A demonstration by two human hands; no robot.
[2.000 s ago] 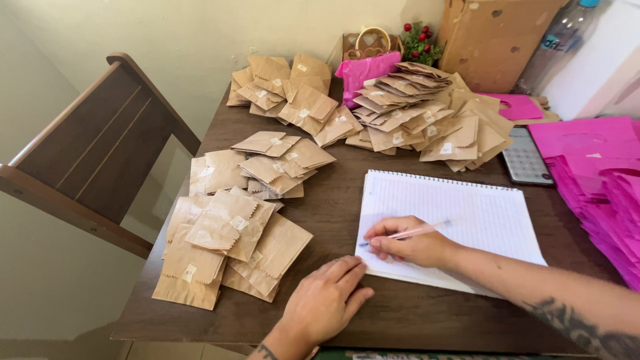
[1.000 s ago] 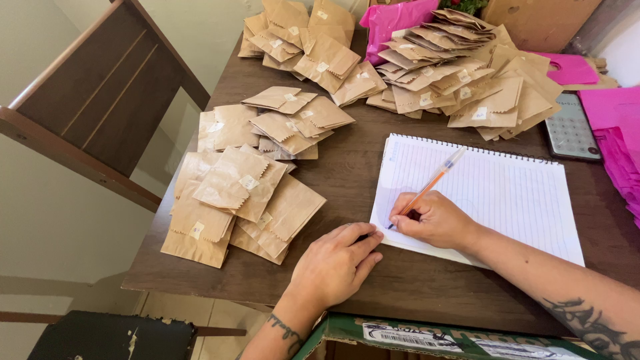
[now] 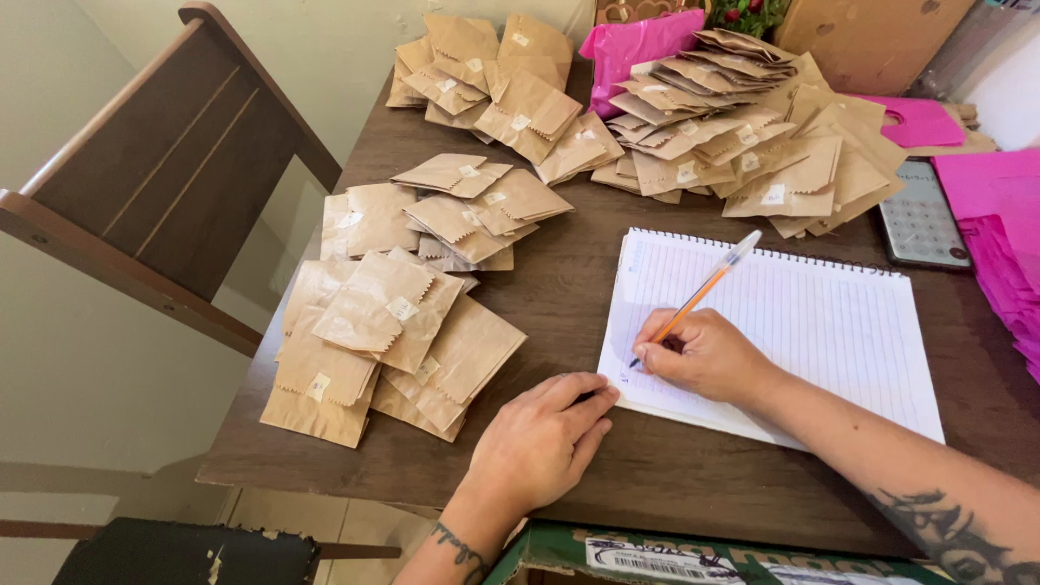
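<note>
A spiral-bound notebook (image 3: pixel 812 341) with lined pages lies turned sideways on the dark wooden table (image 3: pixel 561 301). My right hand (image 3: pixel 703 353) grips a ballpoint pen (image 3: pixel 695 301) with an orange barrel, its tip at the page near the lower left corner, beside a small ink mark. With its fingertips on that same corner, my left hand (image 3: pixel 540 443) rests palm down, holding nothing. Folded brown paper packets (image 3: pixel 390 309) with small marked stickers lie in overlapping groups left of the notebook. More packets (image 3: pixel 520 106) lie behind, and a large heap (image 3: pixel 731 138) sits beyond the notebook.
A smartphone (image 3: pixel 925 215) showing a calculator lies right of the heap, beside pink plastic bags (image 3: pixel 1003 236). Behind stand a pink package (image 3: pixel 630 57) and a cardboard box (image 3: pixel 869 41). A green box (image 3: pixel 691 556) is at the near table edge, a wooden chair (image 3: pixel 171 154) at the left.
The view has shifted downward since two seconds ago, bringing the green box further into sight. The pen stays in my right hand at the page; my left hand has come to the notebook's corner.
</note>
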